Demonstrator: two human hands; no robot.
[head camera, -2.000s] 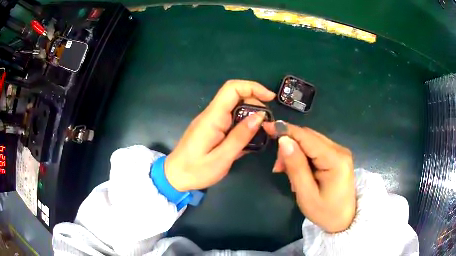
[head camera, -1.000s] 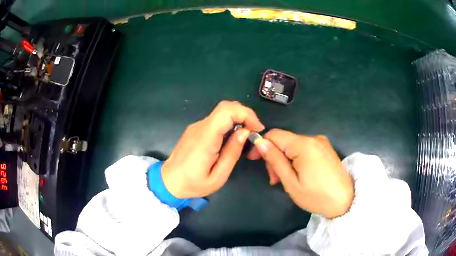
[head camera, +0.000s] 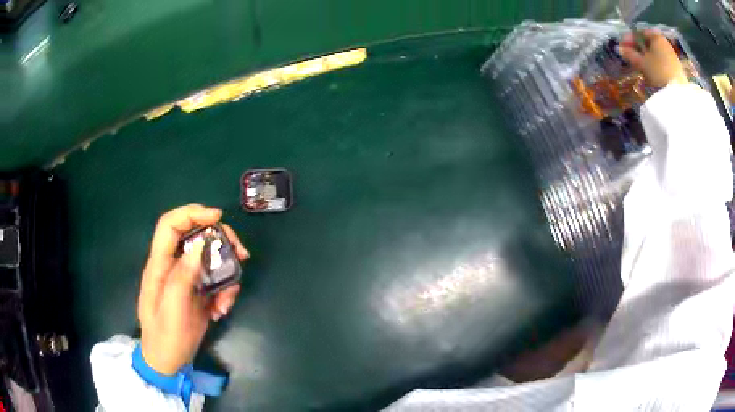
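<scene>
My left hand (head camera: 173, 282), with a blue strap at the wrist, holds an open dark watch housing (head camera: 214, 259) with silver and reddish parts inside, above the mat. A second open housing (head camera: 267, 191) lies loose on the mat, to the upper right of that hand. My right hand (head camera: 657, 61) is stretched out to the upper right, over the clear blister trays (head camera: 556, 173). It is small and blurred; whether its fingertips hold anything cannot be told. Dark pieces with orange tails (head camera: 603, 90) show in the top tray beside it.
The dark green mat (head camera: 387, 193) has a worn yellow tape edge (head camera: 274, 78) at the back. The black fixture (head camera: 44, 265) stands at the far left, partly cut off, with a metal latch (head camera: 53, 344) on it. The stacked trays stand at the right.
The view has swung to the right. My right hand has left the held housing and reached out to the trays. My left hand still holds the housing, now turned open side up.
</scene>
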